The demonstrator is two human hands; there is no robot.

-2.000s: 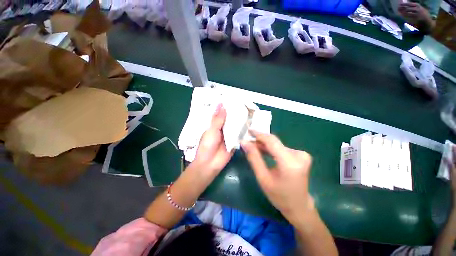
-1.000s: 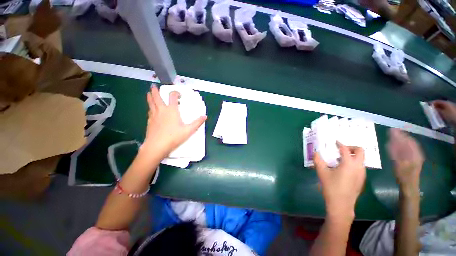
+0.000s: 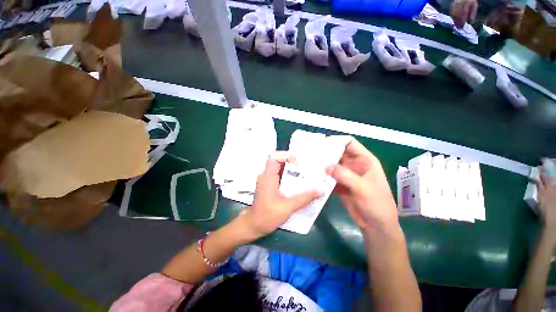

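A flat white card (image 3: 300, 210) with small black print is held in front of me, tilted. My left hand (image 3: 273, 198) grips it at its left side, thumb across its face. My right hand (image 3: 364, 183) pinches the upper right part of the white card stock, fingers partly behind it. Whether it is one card or more I cannot tell. A stack of flat white cards (image 3: 247, 152) lies just left of my hands. Small white retail boxes (image 3: 448, 189) stand in an overlapping row at the right; the leftmost has a purple picture.
Crumpled kraft paper (image 3: 79, 149) and loose white bands (image 3: 174, 189) lie at left. A grey post (image 3: 219, 55) rises behind the stack. Bagged products (image 3: 317, 46) line the belt. Another person's hand (image 3: 545, 189) is at far right; hands show at top right.
Since one second ago, my right hand has left the boxes and my left hand the stack; both now hold card stock between them. The view has shifted, and more bagged items show on the belt.
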